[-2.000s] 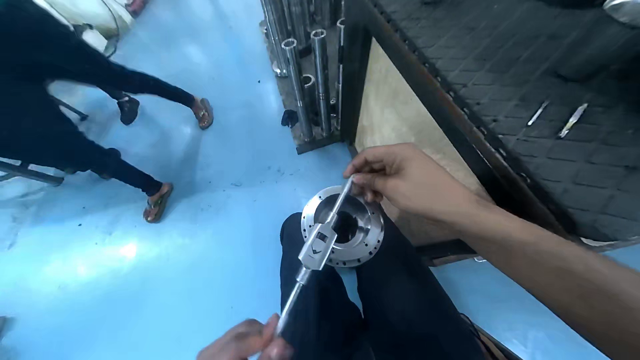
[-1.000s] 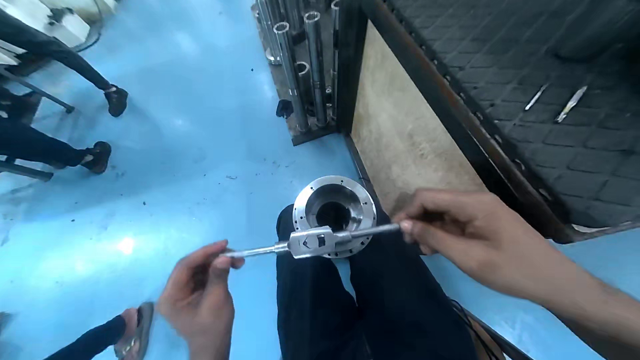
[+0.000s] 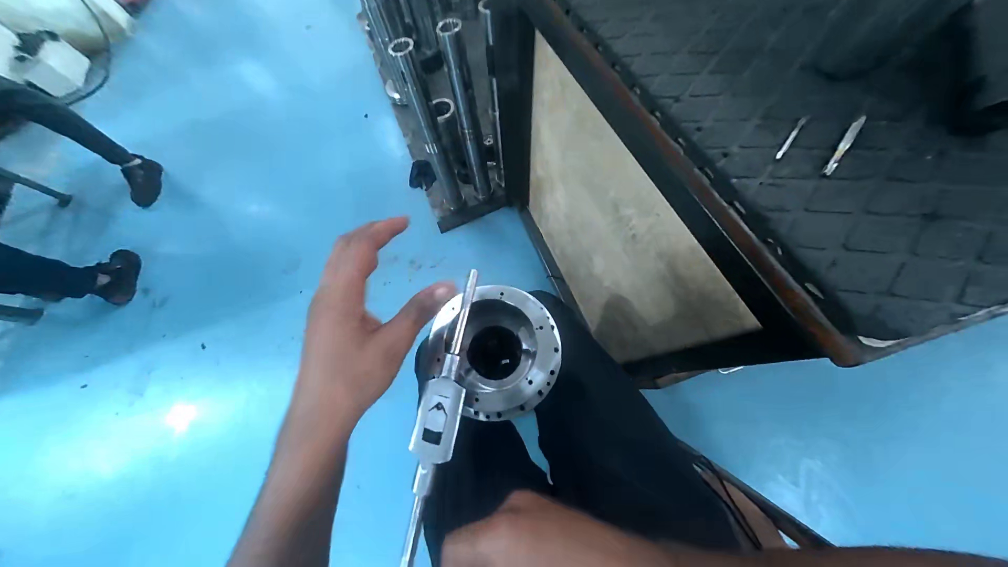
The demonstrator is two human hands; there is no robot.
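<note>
A flanged metal cylinder (image 3: 526,394) with a ring of small holes sits between my thighs. Over its left edge lies a bar-type tap wrench (image 3: 438,421), slanting from the flange down toward my lap; any tap under its body is hidden. My left hand (image 3: 354,323) is spread beside the wrench's upper handle, thumb near the handle and flange, holding nothing. My right hand (image 3: 524,535) is low in view, blurred and bent over, to the right of the wrench's lower handle. Its fingertips are hidden, so its hold cannot be told.
To the right stands a bench with a dark, ribbed mat (image 3: 906,213), bearing two small slender metal tools, one at the left (image 3: 791,138) and one at the right (image 3: 844,146). Metal tubes (image 3: 465,102) stand on a rack beside it. Another person's legs (image 3: 71,118) are at the left.
The tap wrench has turned from nearly crosswise to steeply slanted. My left hand has come off its handle and moved up beside the flange; my right hand has moved down toward my lap.
</note>
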